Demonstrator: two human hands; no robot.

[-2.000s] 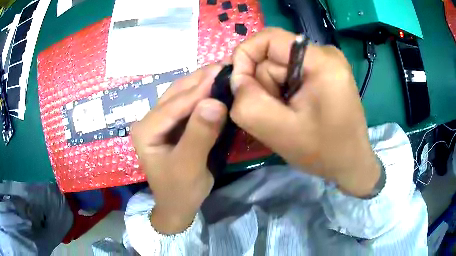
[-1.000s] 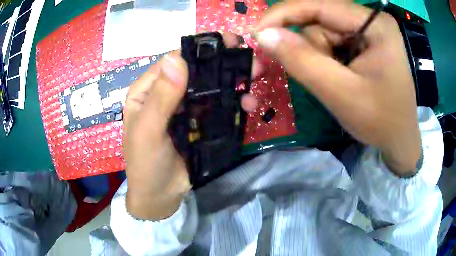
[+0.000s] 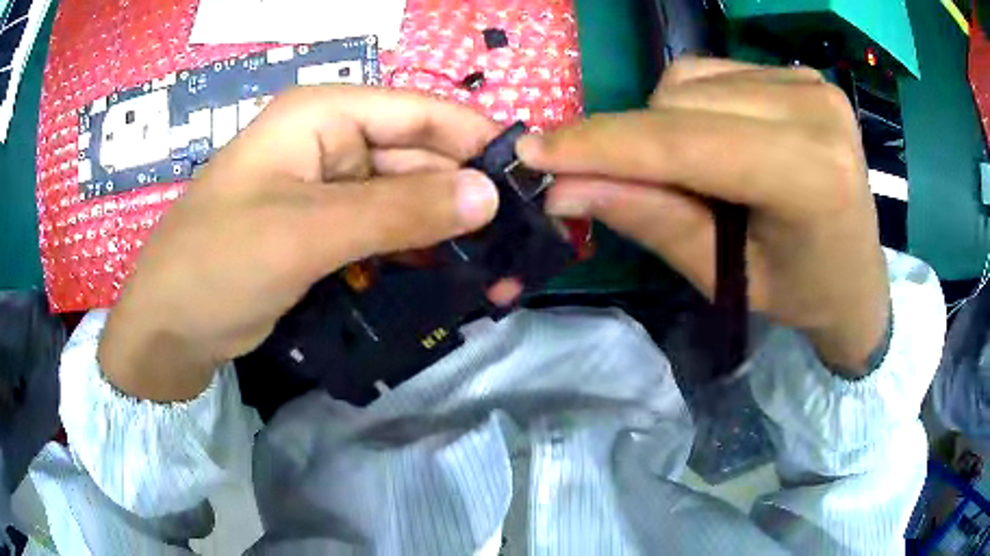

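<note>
The black phone housing (image 3: 423, 299) is held tilted above the lap, its upper end towards the right. My left hand (image 3: 293, 206) grips it, the thumb on its face near the upper end. My right hand (image 3: 738, 185) has thumb and forefinger at the upper end, beside a small metal-edged cut-out. Dark tweezers (image 3: 731, 282) are tucked in the right palm, pointing down. Whether a small piece is between the right fingertips cannot be told.
Red bubble wrap (image 3: 81, 244) bears a circuit board (image 3: 185, 119), part of a white sheet (image 3: 299, 13), a small black pad (image 3: 496, 38) and a small dark round part (image 3: 473, 80). A green box (image 3: 830, 27) stands back right, near a black slab (image 3: 888, 179).
The housing has turned from near upright to slanting, its upper end rightwards. My right hand has come back to its upper end; the tweezers now point down. The view has shifted.
</note>
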